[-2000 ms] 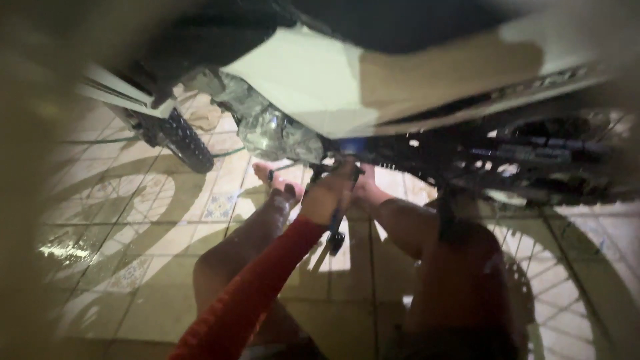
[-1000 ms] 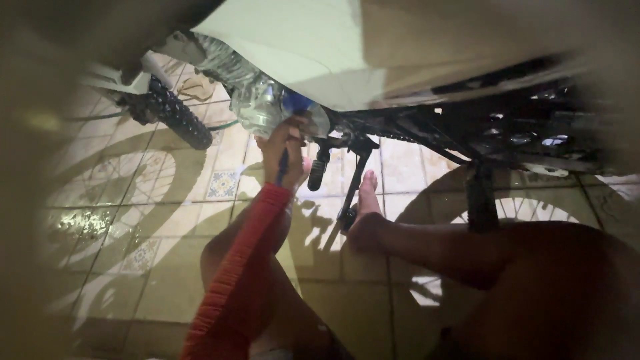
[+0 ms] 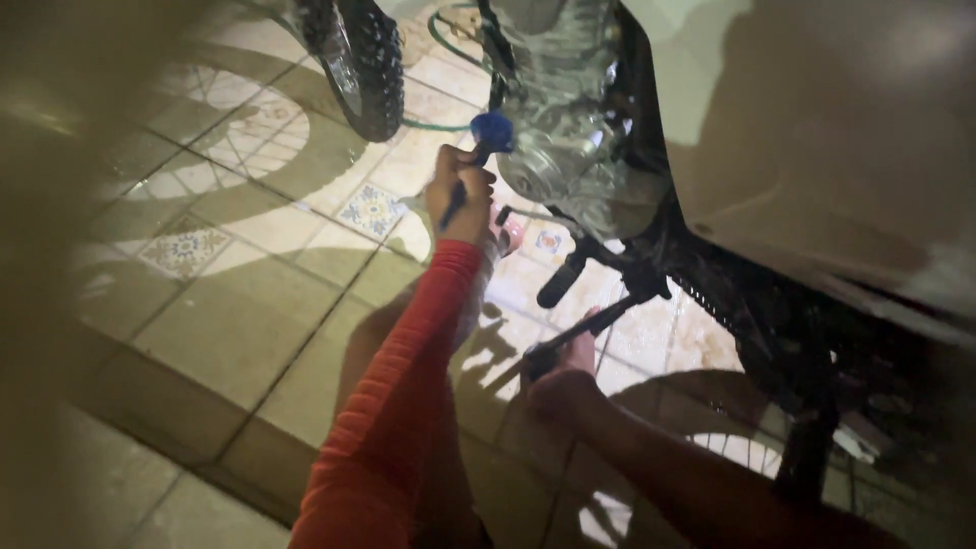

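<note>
My left hand (image 3: 461, 194), at the end of a red sleeve, grips the dark handle of a brush with a blue head (image 3: 492, 132). The brush head is at the lower front edge of a motorcycle's wet metal engine (image 3: 583, 137); whether it touches the engine cannot be told. Below and to the right of the hand are a foot lever (image 3: 534, 213), a black footpeg (image 3: 562, 274) and a slanting kickstand (image 3: 587, 328). My right hand is out of view.
The knobby front tyre (image 3: 374, 76) stands at the upper left. A green hose (image 3: 438, 126) runs behind the brush. My bare foot (image 3: 568, 366) is by the kickstand's lower end on the wet tiled floor (image 3: 229, 343). Pale bodywork (image 3: 823, 152) overhangs at the right.
My left hand has moved forward from the footpeg area to the engine's lower front. The brush's blue head now shows plainly. The view has shifted a lot toward the engine.
</note>
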